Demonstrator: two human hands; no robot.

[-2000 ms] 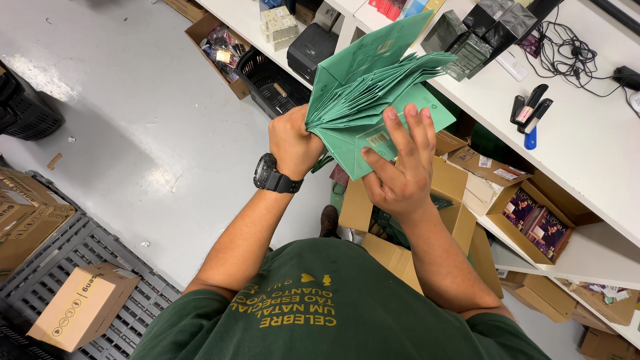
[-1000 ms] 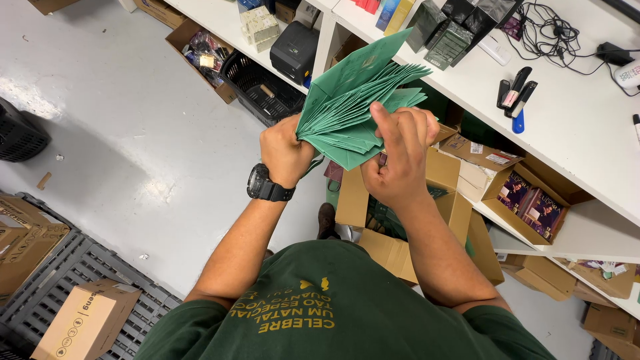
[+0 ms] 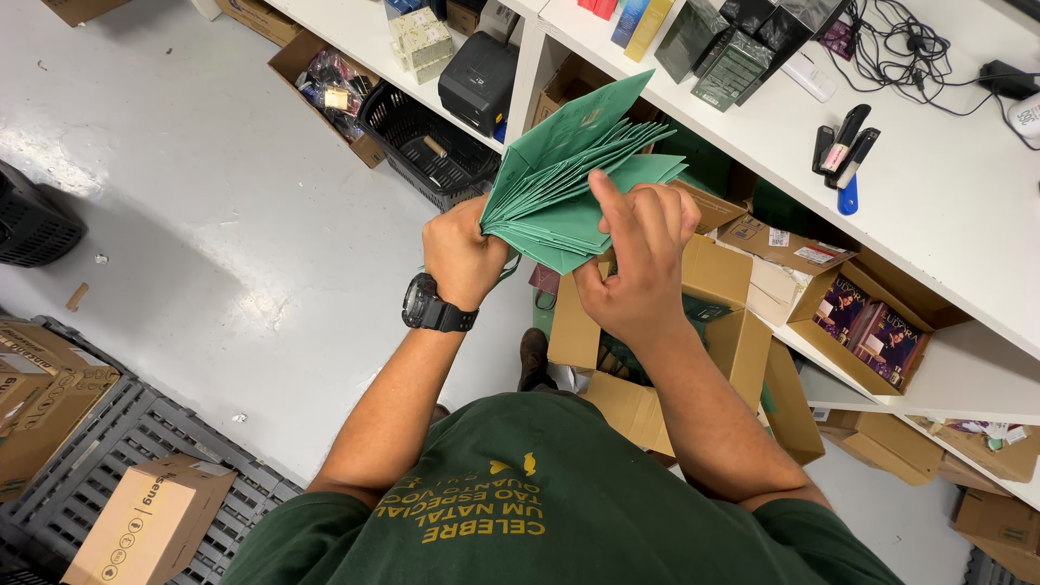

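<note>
A thick stack of flat green paper bags (image 3: pixel 561 175) is fanned out in front of my chest. My left hand (image 3: pixel 463 252), with a black watch on its wrist, is closed around the narrow gathered end of the stack. At the stack's right side, my right hand (image 3: pixel 642 252) has its index finger raised against the bags, thumb and other fingers bent near the lower ones. Whether it pinches a bag cannot be told. Thin green cords hang below my left hand. Beneath my right forearm stands an open cardboard box (image 3: pixel 735 341) with dark green things inside.
A white shelf unit (image 3: pixel 910 187) runs along the right, bearing box cutters (image 3: pixel 845 150), tangled black cables (image 3: pixel 910 53) and dark wrapped boxes (image 3: pixel 731 65). A black plastic basket (image 3: pixel 431 154) lies beyond my hands. At lower left, a cardboard box (image 3: pixel 146 520) stands on a grey plastic pallet (image 3: pixel 236 479).
My right hand has gone from lying spread over the lower bags to bent fingers with the index raised at their edges. My left hand keeps its hold.
</note>
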